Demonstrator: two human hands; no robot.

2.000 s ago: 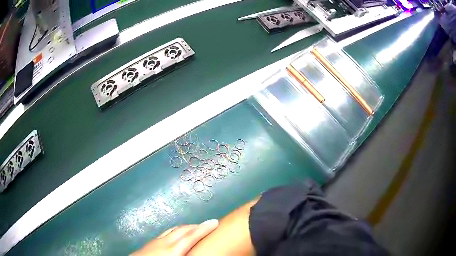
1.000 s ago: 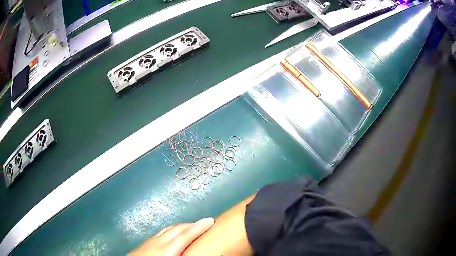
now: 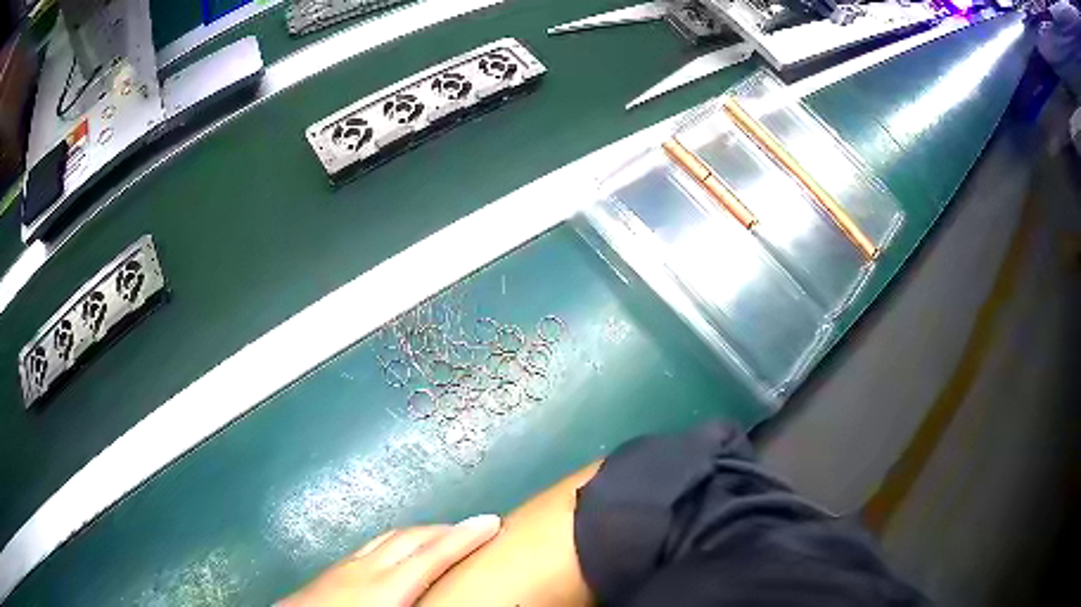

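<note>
Many thin rings (image 3: 480,374) lie loose on the glossy green bench (image 3: 664,344) in front of me. A hand, seemingly my left hand (image 3: 397,569), lies at the bottom edge, partly cut off. Its fingertip points right and rests against a bare forearm in a rolled dark sleeve, seemingly my right. No object shows in that hand, but its grip is hidden. My right hand is out of the picture. A clear plastic tray (image 3: 782,291) on the bench carries a short copper-coloured bar (image 3: 709,183) and a long one (image 3: 800,178).
Two four-port metal housings, one in the middle (image 3: 427,107) and one at left (image 3: 93,320), lie on the dark green belt beyond a white strip (image 3: 285,314). Another housing (image 3: 344,10) shows at the top edge. A white machine base with a dark slab (image 3: 45,187) stands upper left. A person (image 3: 1059,48) sits far right.
The housings on the belt have moved right and up, away from me. The one at upper right is now mostly out of view, and another has appeared at the top. The hand and forearm have barely moved.
</note>
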